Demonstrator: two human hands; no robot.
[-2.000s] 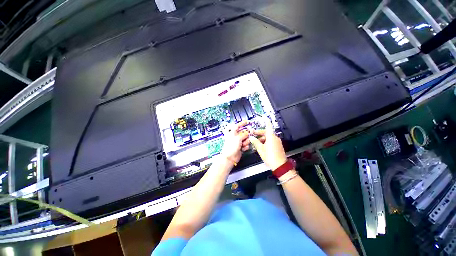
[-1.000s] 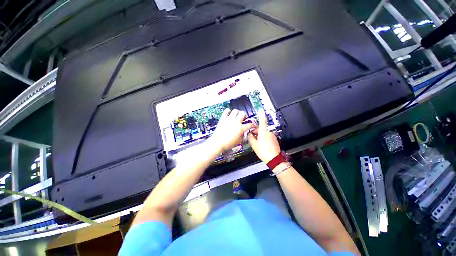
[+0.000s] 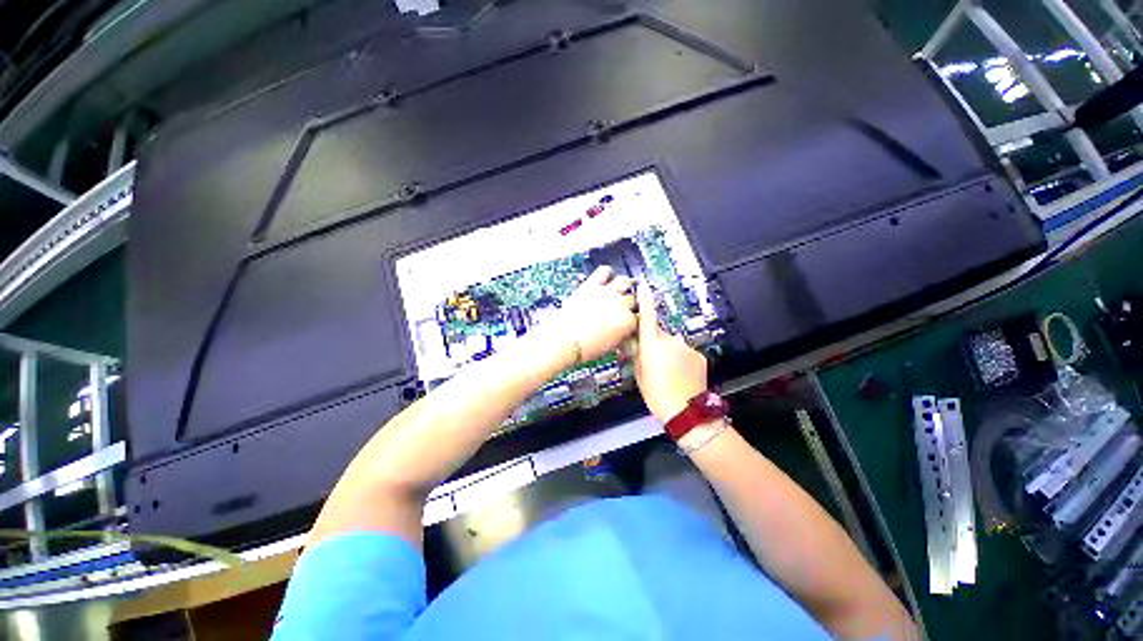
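The black TV set (image 3: 501, 150) lies face down in front of me. Its board opening shows a bright white chassis plate (image 3: 527, 242) and a green main board (image 3: 547, 278). My left hand (image 3: 602, 313) is over the right part of the board, fingers bent and close together. My right hand (image 3: 667, 366), with a red band at the wrist, touches or nearly touches it, with a finger pointing up the board. The fingertips overlap, and I cannot tell whether they hold anything small.
On the green bench (image 3: 877, 376) at right lie silver perforated strips (image 3: 943, 501), a small parts box (image 3: 999, 357) and bagged parts (image 3: 1090, 470). The conveyor rail (image 3: 552, 461) runs along the TV's near edge. A yellow-green strap (image 3: 163, 546) hangs at lower left.
My left hand has come in from the left and reached farther over the board, its forearm now lower across the opening. My right hand has turned more upright beside it. The view has shifted slightly.
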